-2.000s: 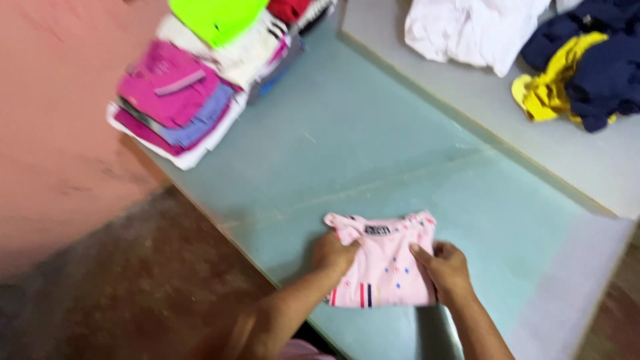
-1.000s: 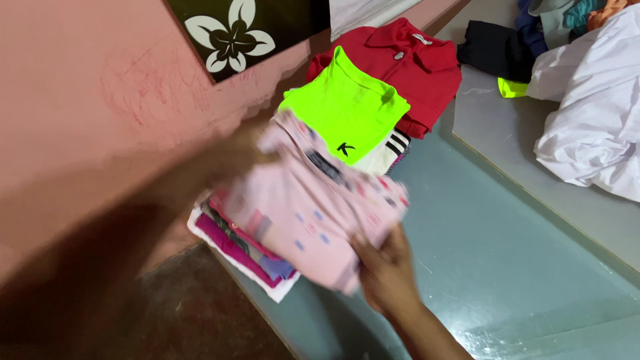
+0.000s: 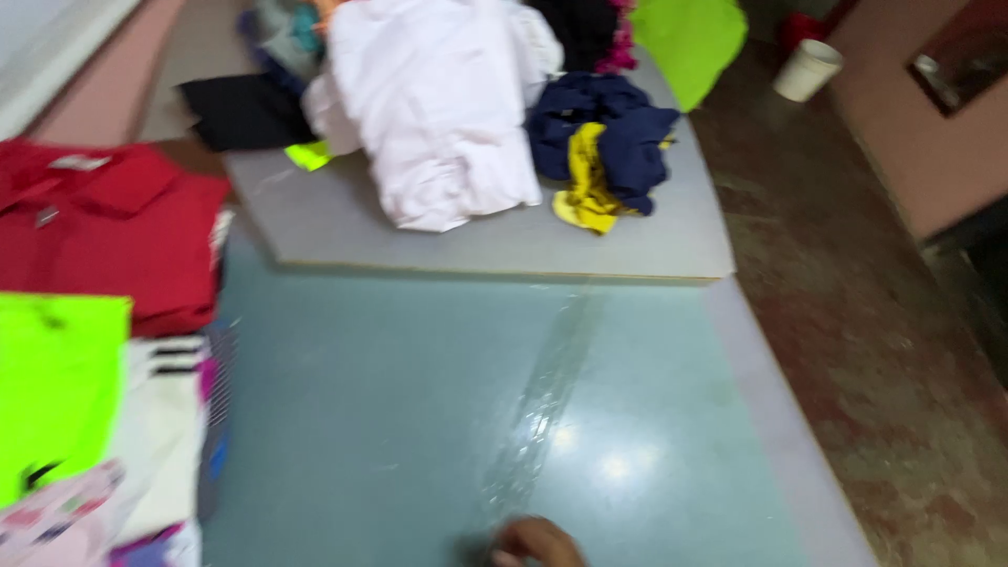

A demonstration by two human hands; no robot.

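One hand, likely my right hand (image 3: 539,543), shows at the bottom edge over the greenish tabletop (image 3: 378,409); it is blurred and cut off, and no cloth shows in it. My left hand is out of view. At the lower left, the folded pink patterned garment (image 3: 63,520) lies at the near end of the stacked clothes. Beside it are a neon green garment (image 3: 55,394) with a small black mark, a folded red collared shirt (image 3: 102,236) and a white garment with black stripes (image 3: 169,425).
A raised grey board (image 3: 488,252) holds a white garment heap (image 3: 441,110), a navy garment (image 3: 630,150) with yellow cloth (image 3: 587,181), and black cloth (image 3: 248,114). Green cloth (image 3: 693,47) hangs at its far right. A white bucket (image 3: 807,71) stands on the floor.
The pink garment, held in both hands before, now lies on the stack, let go. My left hand has left the view. The view has swung right.
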